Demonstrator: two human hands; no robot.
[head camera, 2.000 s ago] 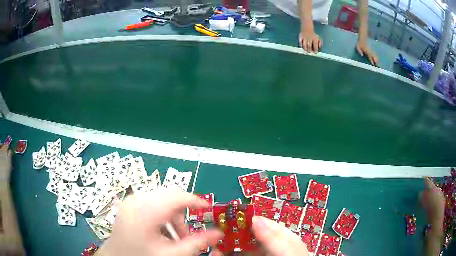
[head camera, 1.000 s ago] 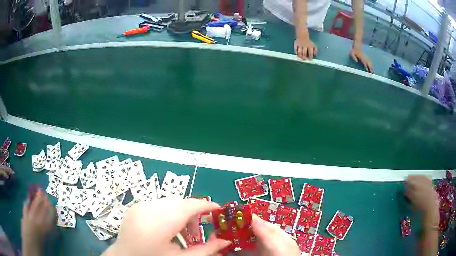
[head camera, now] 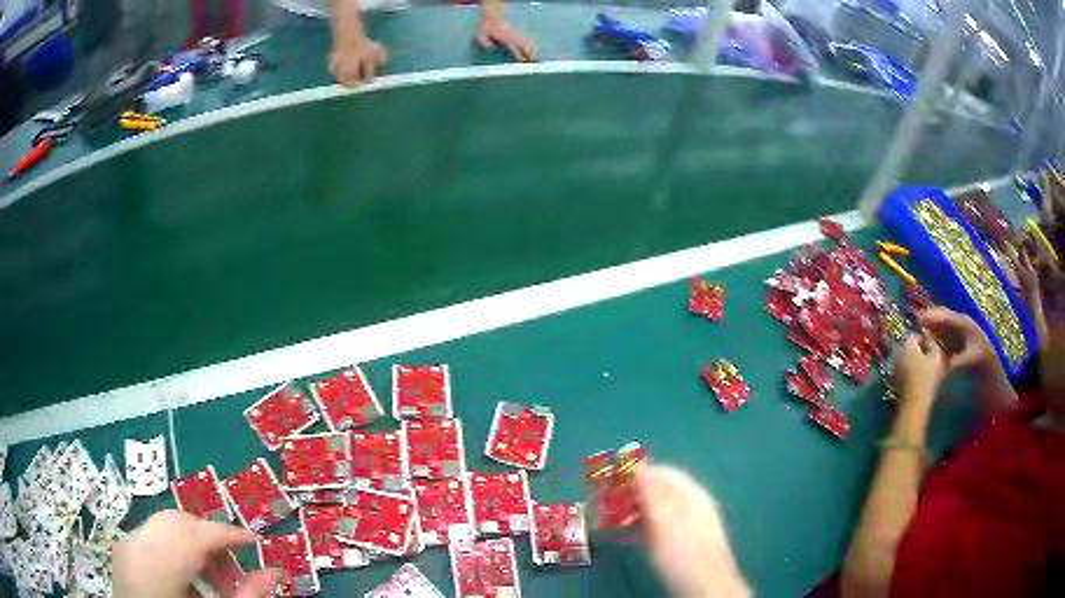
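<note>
My left hand [head camera: 181, 556] is at the lower left, cut off by the bottom edge. Its thumb and finger are spread around a red unit; whether it grips the unit is unclear. My right hand [head camera: 691, 535] is blurred and holds a red base [head camera: 615, 488] with gold contacts up, above the worktop. Several joined units [head camera: 377, 458], red with thin white rims, lie grouped between my hands. One joined unit [head camera: 520, 435] lies slightly apart. White plates [head camera: 53, 508] are piled at the far left.
Loose red bases [head camera: 835, 306] are heaped at right, beside a blue bin [head camera: 963, 275] of gold pieces. A worker in red [head camera: 975, 496] sits at right, hands by the heap. The white-edged belt [head camera: 385, 210] runs across. Another person's hands [head camera: 356, 58] rest beyond it.
The view has swung right, bringing the heap, blue bin and worker in red into sight. My hands, together at a red base before, are now wide apart.
</note>
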